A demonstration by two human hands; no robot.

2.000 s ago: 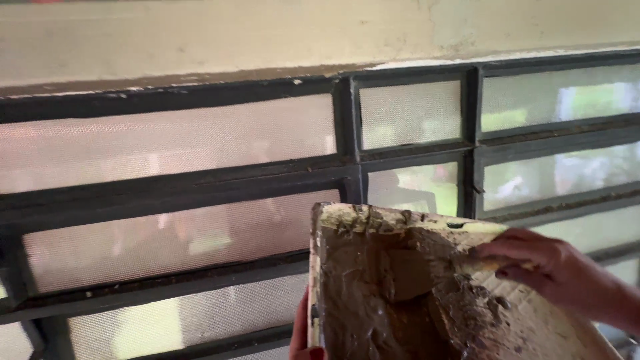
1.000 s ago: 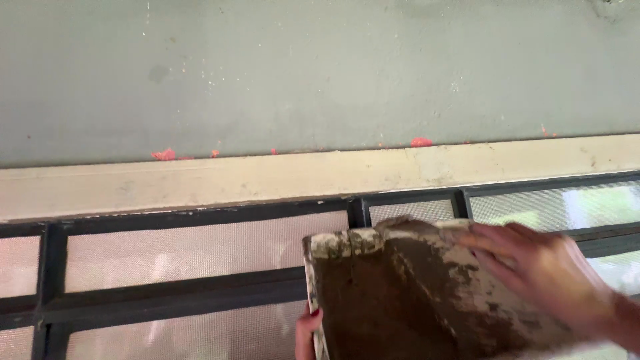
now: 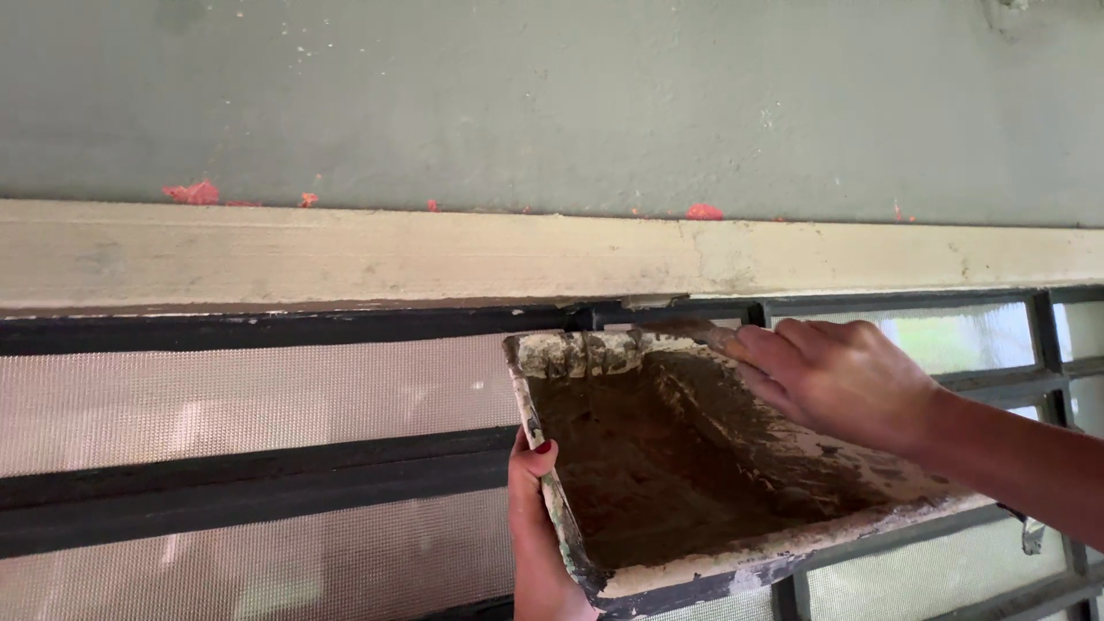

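My left hand (image 3: 539,526) grips the left rim of a paint tray (image 3: 559,496), its thumb over the edge. Brown paint (image 3: 647,466) lies in the tray's well and is smeared up its sloped side. My right hand (image 3: 819,375) is closed around the handle of a paintbrush (image 3: 711,335) above the tray's far edge. The brush's bristle end points left, near the dark frame under the cream trim; whether it touches the tray or the frame I cannot tell.
Behind the tray is a dark window frame (image 3: 259,483) with textured glass panes (image 3: 259,397). Cream trim (image 3: 345,259) runs above it, below a grey-green wall (image 3: 517,103) with red patches (image 3: 194,192) along its lower edge.
My right hand with the brush has moved from over the paint to the tray's far edge. The view has tilted up to the wall.
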